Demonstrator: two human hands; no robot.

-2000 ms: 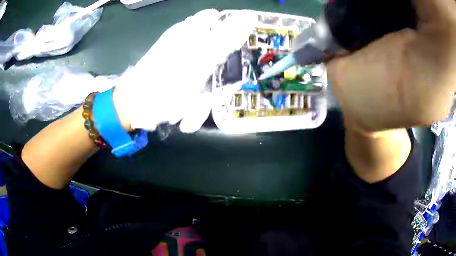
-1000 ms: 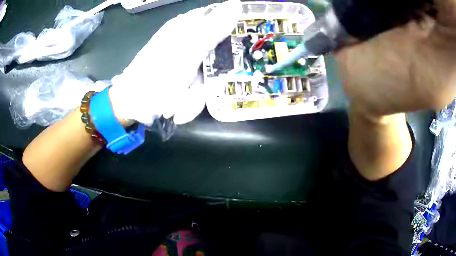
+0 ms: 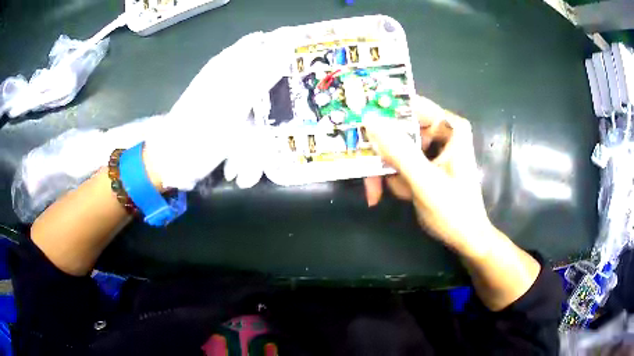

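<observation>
An open white power strip housing (image 3: 334, 172) is held a little above the bench, its insides facing up. A green circuit board (image 3: 386, 104), a black rectangle (image 3: 281, 101), red wires (image 3: 328, 80) and brass contact strips show inside. My left hand (image 3: 215, 115), in a white glove with a blue wrist strap (image 3: 141, 184) and bead bracelet, grips the housing's left side. My right hand (image 3: 445, 181), bare, holds its lower right edge, the thumb over the inside and fingers beneath. The nozzle-tipped tool is not in view.
The dark green bench (image 3: 500, 104) curves around. Another white power strip (image 3: 174, 15) lies at the top left, its cord running to a clear bag (image 3: 59, 76). A second clear bag (image 3: 52, 167) lies by my left wrist. White units (image 3: 606, 82) and clear wrap (image 3: 615, 181) are at the right.
The nozzle-tipped tool has left the view. My right hand has come down and left and taken hold of the housing. The housing has shifted left.
</observation>
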